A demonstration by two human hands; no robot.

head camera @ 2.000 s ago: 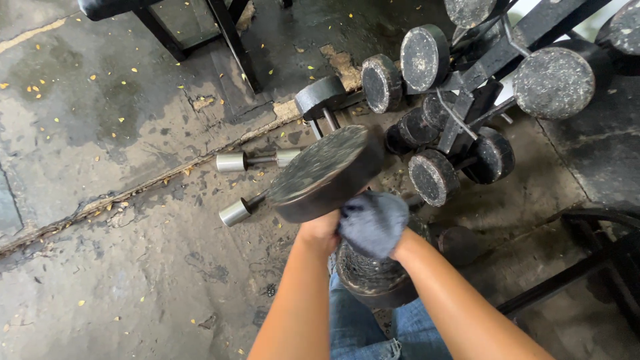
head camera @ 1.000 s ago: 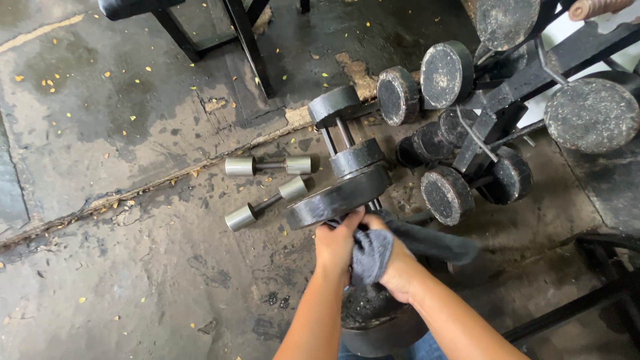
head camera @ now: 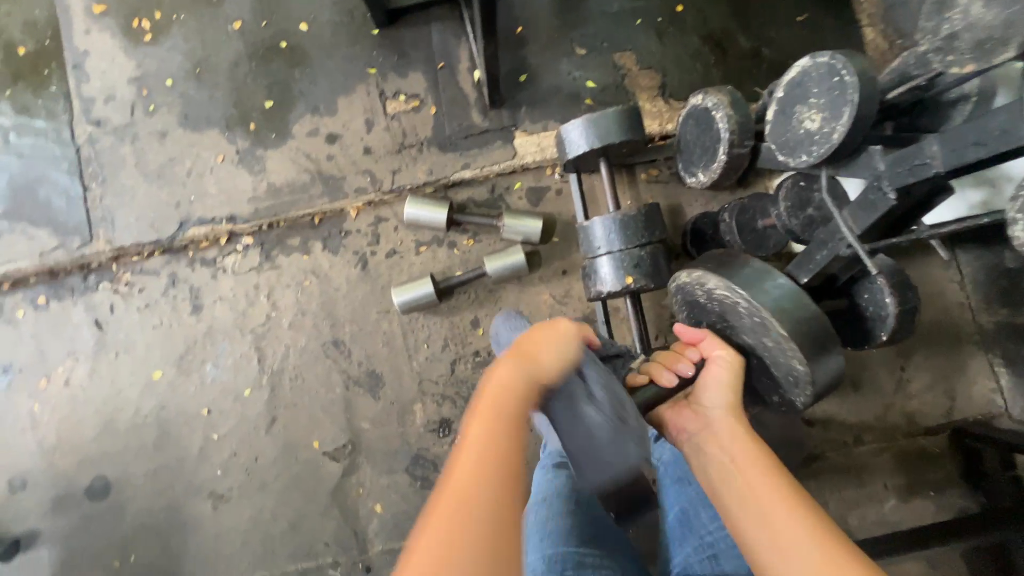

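Observation:
A large black dumbbell is held across my legs, its worn right head tilted beside my right hand. My right hand is closed around its dark handle. My left hand, blurred, grips a grey cloth that drapes over the dumbbell's left part and hides much of it. Just beyond my hands, black dumbbells with metal bars lie on the floor. To their left are two small silver dumbbells, one farther and one nearer.
At the right stands a black metal rack loaded with round-headed dumbbells. Black metal legs of some equipment are at the top. A dark bar crosses the lower right. The worn floor has a long crack and scattered leaves.
The held dumbbell has turned, and its large head now sits right of my hands instead of beyond them. My right hand is now bare on the handle, and the cloth is with my left hand.

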